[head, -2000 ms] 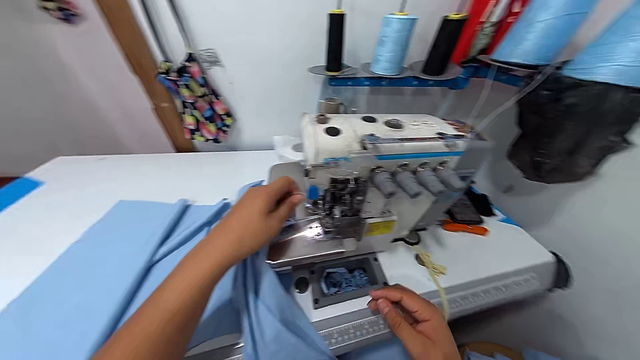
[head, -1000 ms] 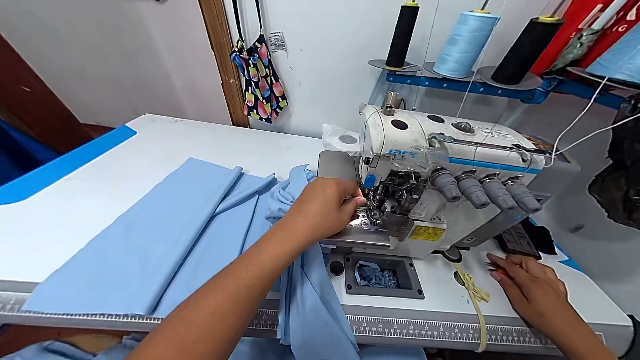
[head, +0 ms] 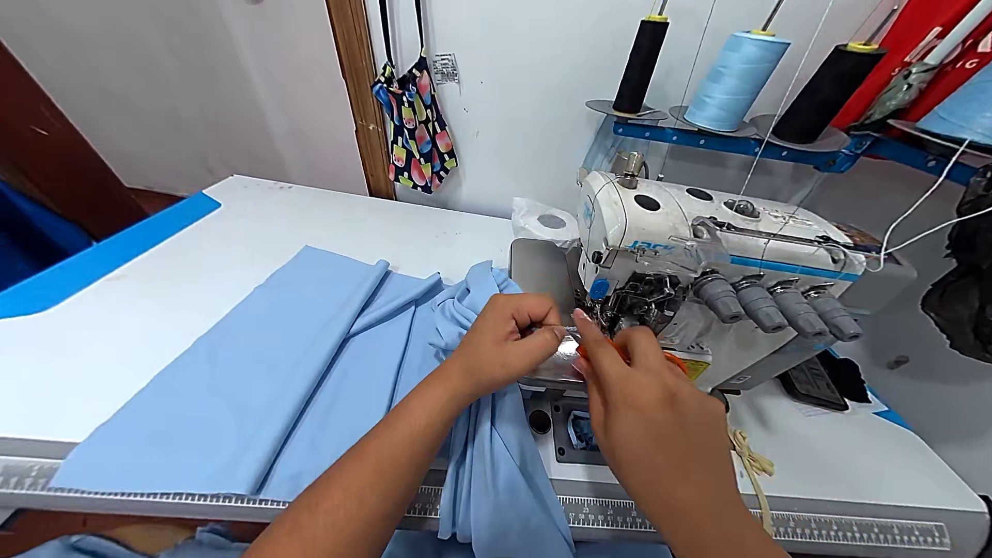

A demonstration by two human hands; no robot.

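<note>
My left hand (head: pixel 508 341) pinches something too small to make out, perhaps thread, in front of the needle area of a white overlock sewing machine (head: pixel 697 225). Close beside it, my right hand (head: pixel 643 395) grips an orange-handled tool (head: pixel 676 361), mostly hidden by the fingers; its tip end is near the left fingertips. Light blue fabric (head: pixel 225 387) lies folded on the white table left of the machine. A bunched part of it (head: pixel 496 465) hangs over the front edge below my left wrist.
Black and light blue thread cones (head: pixel 736 81) stand on a blue rack above the machine. A ruler strip (head: pixel 852 531) runs along the table's front edge. A dark phone-like object (head: pixel 814 384) and a beige tie (head: pixel 752 465) lie to the right. A patterned cloth item (head: pixel 416 128) hangs on the wall.
My right hand has moved left from the table's right side to the needle area and now holds the orange-handled tool. The left hand stays near the needle area.
</note>
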